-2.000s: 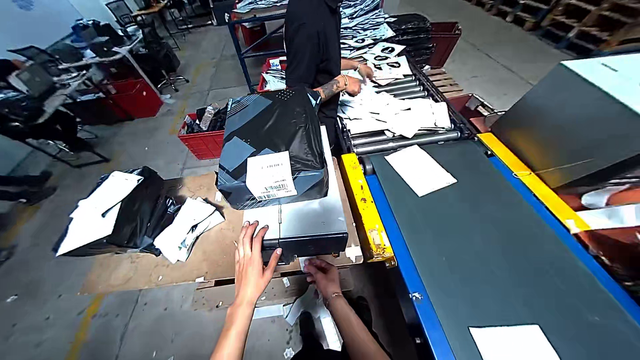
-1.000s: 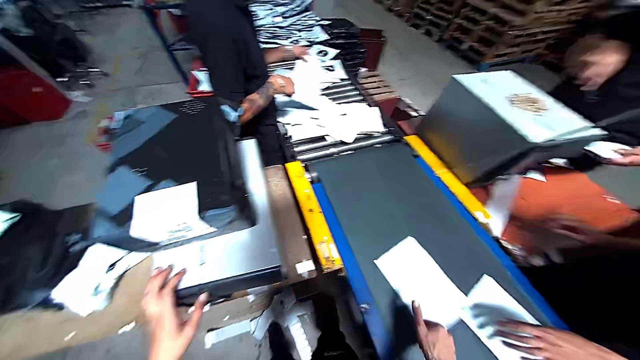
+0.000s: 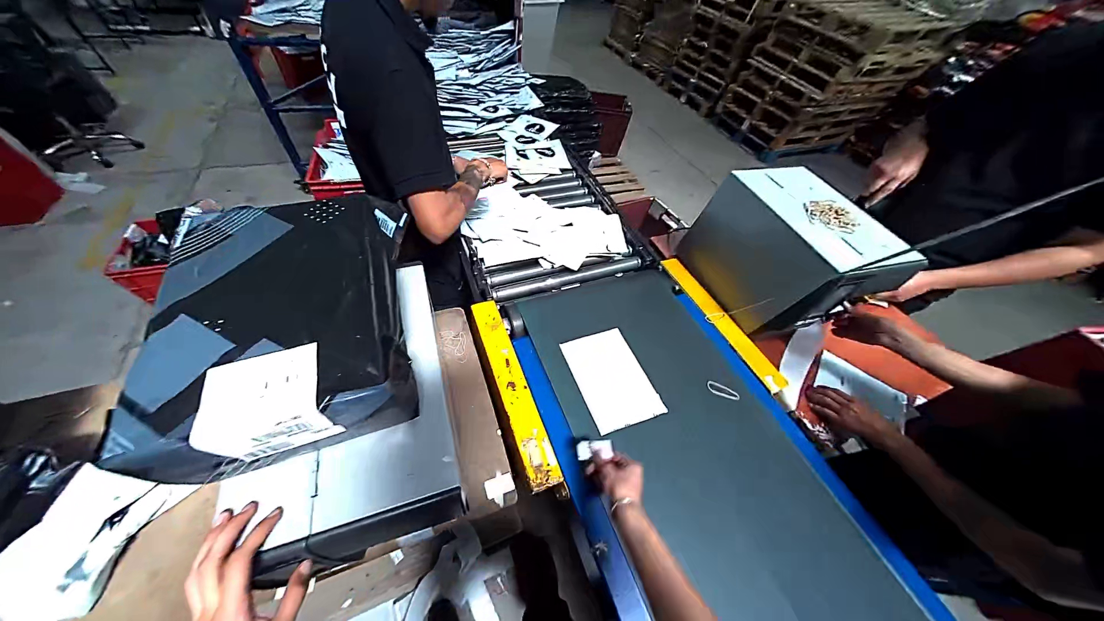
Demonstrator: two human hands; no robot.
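Note:
My left hand (image 3: 237, 565), fingers spread, rests at the front edge of a grey metal-cased machine (image 3: 379, 470), on or beside a white paper strip. A black plastic-wrapped parcel (image 3: 293, 285) with a white label (image 3: 259, 401) lies on that machine. My right hand (image 3: 617, 474) pinches a small white piece of paper (image 3: 595, 449) over the left blue edge of the dark green conveyor belt (image 3: 690, 483). Just beyond it, a white paper envelope (image 3: 613, 380) lies flat on the belt. A rubber band (image 3: 723, 391) lies to its right.
White envelopes (image 3: 552, 228) are piled on a roller conveyor, where a co-worker in black stands. Yellow guards (image 3: 513, 397) flank the belt. At the right, other people's hands work beside a grey box (image 3: 776, 241) with rubber bands on top. Wooden pallets (image 3: 811, 69) stand behind.
My right hand now holds a small white piece over the belt's left edge; one second ago it was on a larger white sheet farther down the belt. The co-worker's hands at right have left the belt.

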